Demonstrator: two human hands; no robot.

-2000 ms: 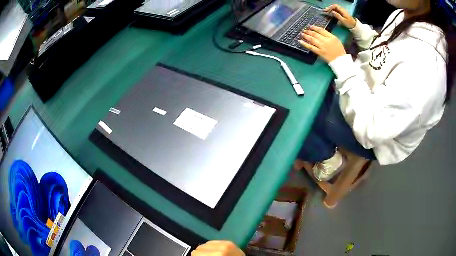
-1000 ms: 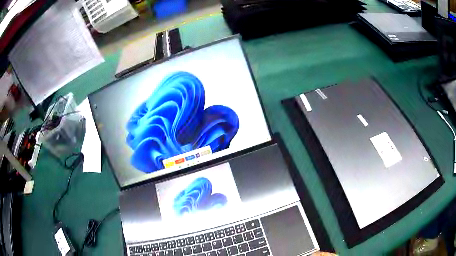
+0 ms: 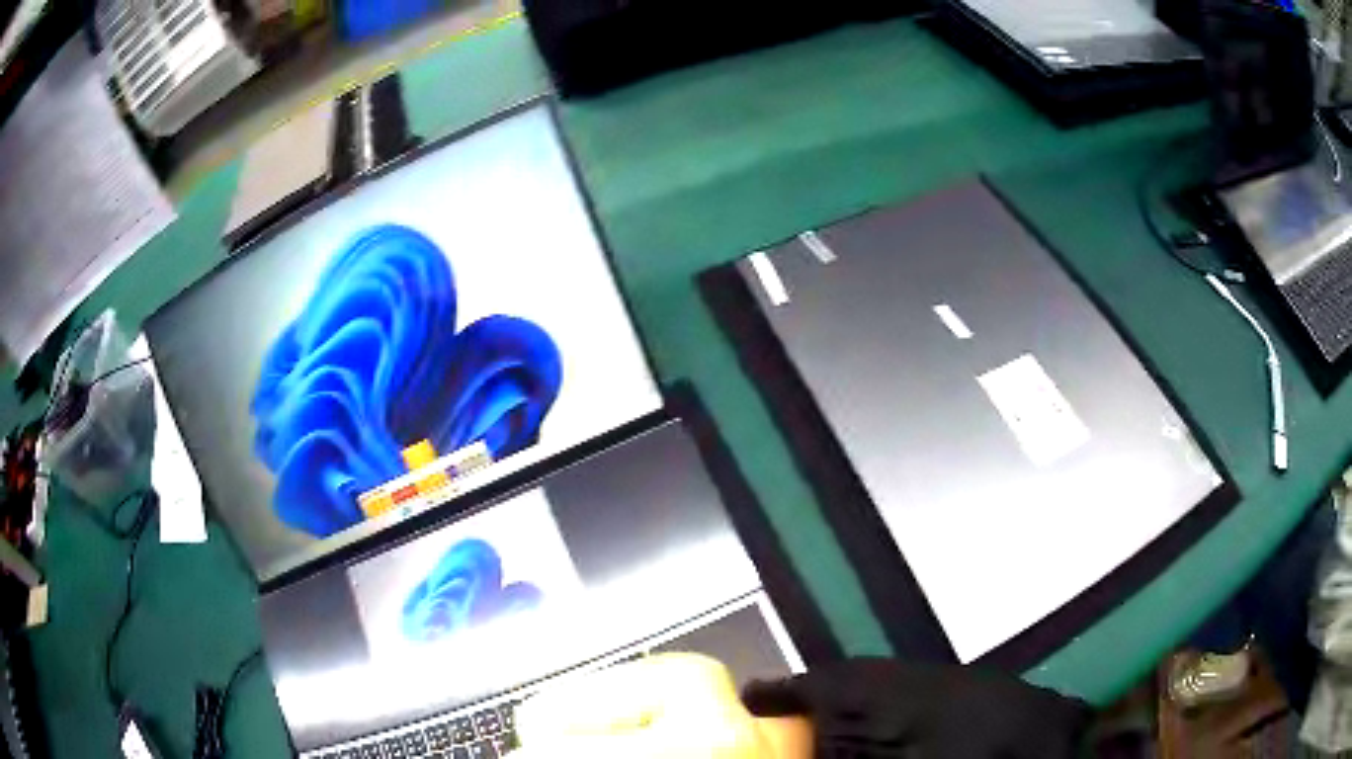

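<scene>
The dual-screen laptop stands open at the lower left. Its main display (image 3: 401, 356) shows a blue swirl desktop with a small coloured strip low on it. The secondary display (image 3: 464, 578) shows a smaller copy. The keyboard (image 3: 445, 738) is partly cut off by the bottom edge. My right hand (image 3: 653, 715), bare with a dark sleeve, is over the right keys and part of the touchpad (image 3: 727, 645). It is overexposed and blurred, so its fingers and any contact cannot be made out. My left hand is out of the picture.
A closed grey laptop (image 3: 949, 445) with white labels lies on black foam to the right. Another open laptop (image 3: 1305, 230) and a white cable (image 3: 1260, 349) are at the far right. A clear plastic container (image 3: 104, 423) and black cords are at the left. A person's shoe shows at lower right.
The view has swung from the right-hand laptop back to the open one. My right hand has come from the bottom edge to over the keys and touchpad. Both displays show the same desktop.
</scene>
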